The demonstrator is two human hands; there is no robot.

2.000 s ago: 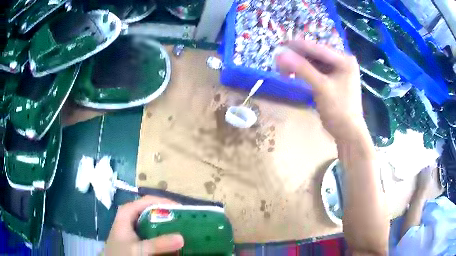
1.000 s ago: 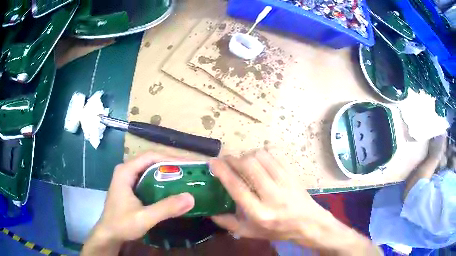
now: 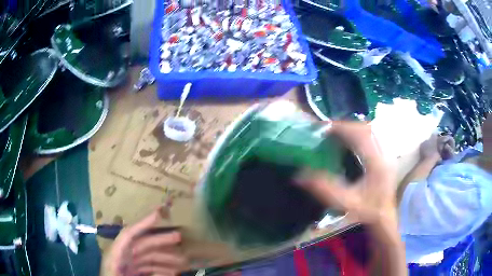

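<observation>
My right hand point(image 3: 356, 183) is blurred and grips a green shell point(image 3: 270, 145) at its right side, over the right part of the cardboard. The shell is blurred too, with its dark opening facing me. My left hand point(image 3: 148, 245) is at the bottom left with its fingers curled, over the black grip of the hammer point(image 3: 110, 230); I cannot tell whether it holds the grip. The hammer's white-wrapped head point(image 3: 63, 225) lies on the green bench top. A white cup point(image 3: 179, 129) with a thin pale stick point(image 3: 184, 97) stands on stained cardboard.
A blue bin point(image 3: 232, 86) heaped with silver and red lamp pieces is behind the cup. Several green shells lie at left point(image 3: 67, 118) and at back right point(image 3: 334, 89). A white cloth point(image 3: 403, 126) and a person's blue sleeve point(image 3: 442, 205) are at right.
My hands have come apart. The left no longer holds the shell with the lamp piece; the right has moved out to the right, gripping a shell. The view has shifted up and right.
</observation>
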